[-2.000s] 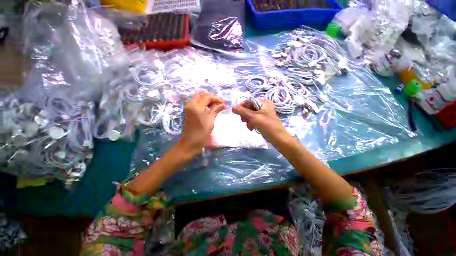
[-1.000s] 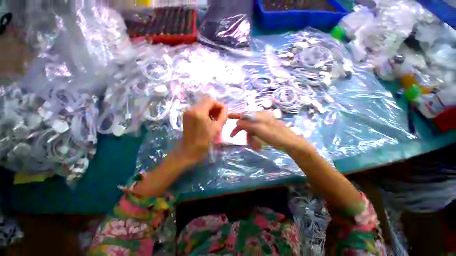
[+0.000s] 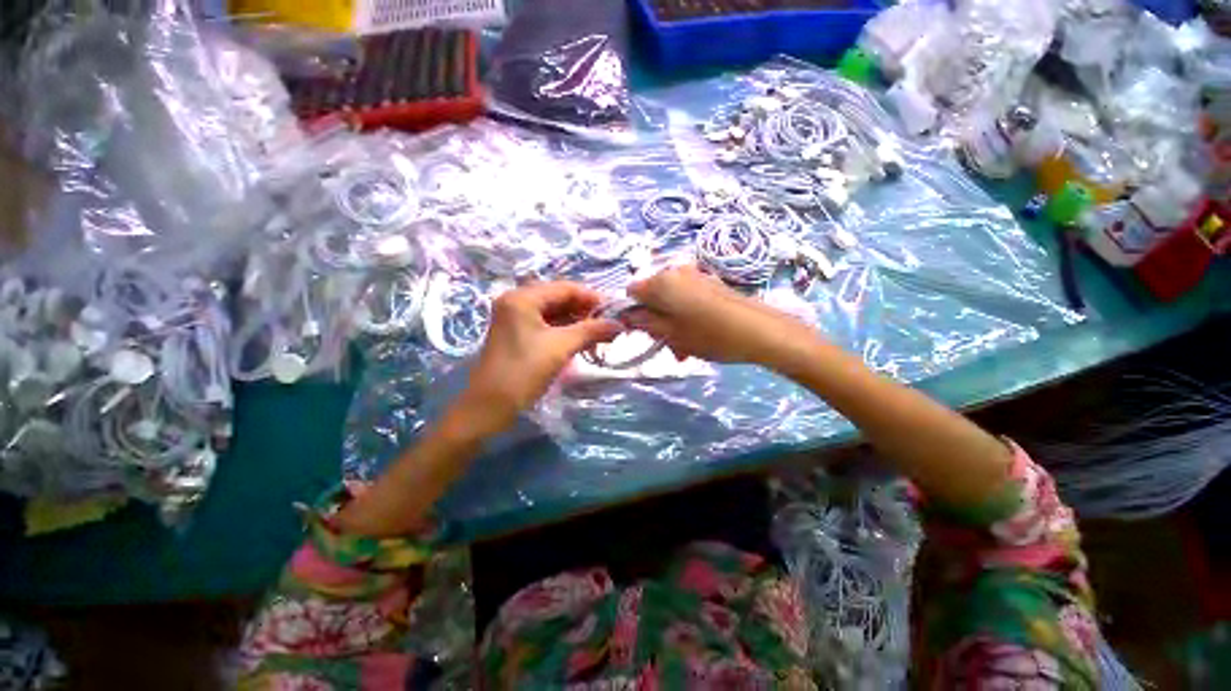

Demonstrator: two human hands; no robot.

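Note:
A coiled grey-white cable (image 3: 629,354) is held between my two hands, its loop hanging below the fingertips over the whitish stack of empty bags (image 3: 664,365). My left hand (image 3: 533,340) pinches at the coil's left side. My right hand (image 3: 678,311) grips its upper right side. Whether a clear bag is also in the fingers cannot be told. Unbagged coiled cables (image 3: 740,240) lie in a pile beyond my right hand. A hazy heap of bagged cables (image 3: 385,223) lies left of centre. Clear plastic sheeting (image 3: 918,290) is spread under the work.
Big clear bags of cables (image 3: 122,365) bulk at the far left. A red tray (image 3: 475,101), a dark plastic bag (image 3: 560,68) and a blue tray (image 3: 756,34) stand at the back. A white bottle (image 3: 1123,232) and a red box (image 3: 1185,257) are at the right.
The coil now shows between both hands; one second ago it was not clearly visible. My right hand has turned and closed near my left. The view has shifted slightly.

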